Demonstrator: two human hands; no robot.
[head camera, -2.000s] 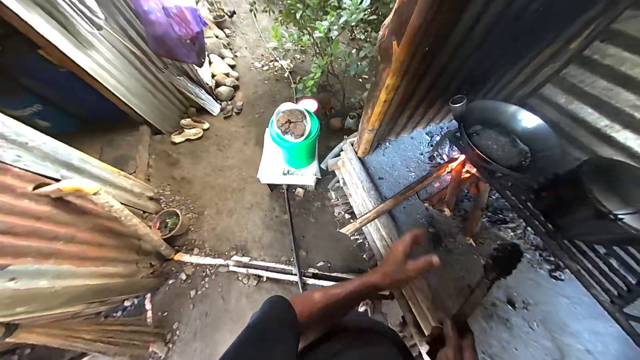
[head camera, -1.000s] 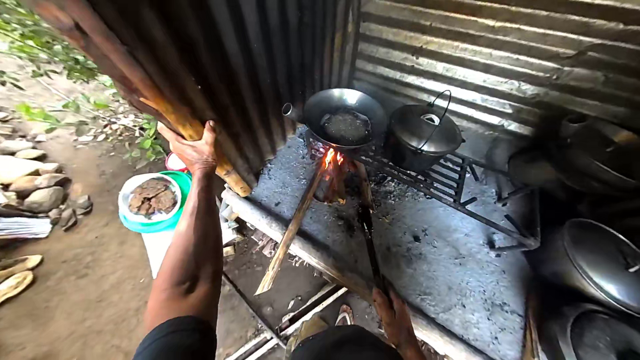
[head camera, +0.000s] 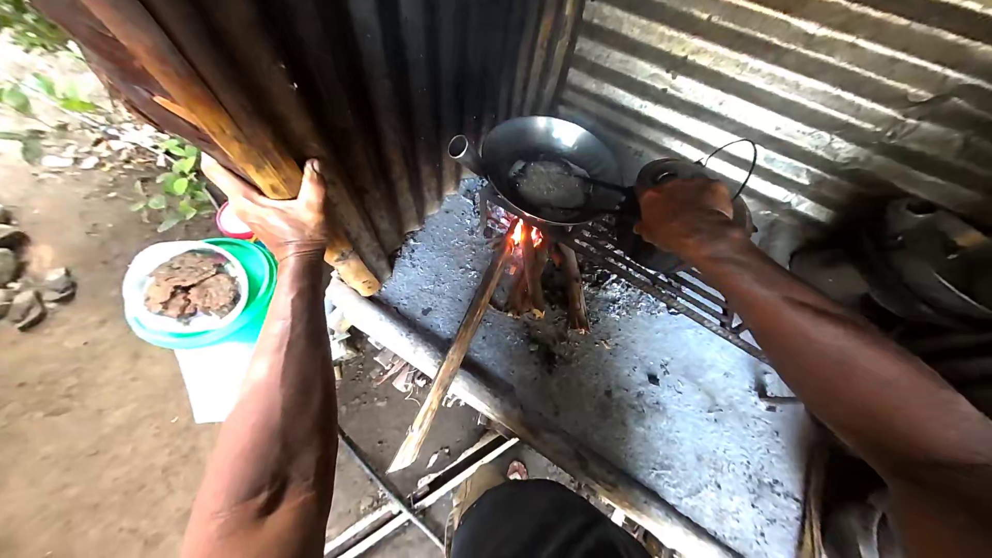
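Note:
With its fingers around the wooden post (head camera: 232, 139) at the left, my left hand (head camera: 283, 209) grips the pole. My right hand (head camera: 686, 217) is closed on the handle of a dark utensil that reaches into the wok (head camera: 604, 159); the utensil's head (head camera: 550, 186) lies in the wok and its exact kind cannot be told. The wok stands over a wood fire (head camera: 525, 232). Behind my right hand is a lidded pot (head camera: 736, 205) with a wire handle, partly hidden by the hand.
Burning firewood (head camera: 457, 349) juts over the log edge (head camera: 496, 395) of the ash-covered hearth. A metal grate (head camera: 666, 287) runs beside the fire. A plate of brown flat pieces (head camera: 194, 287) rests on a green bucket (head camera: 260, 271) at left. Corrugated metal walls (head camera: 744, 85) enclose the hearth.
My right hand has moved up from low by the hearth's edge to beside the wok. Two seconds ago my left hand was off the post; it now holds it. The view has swung right.

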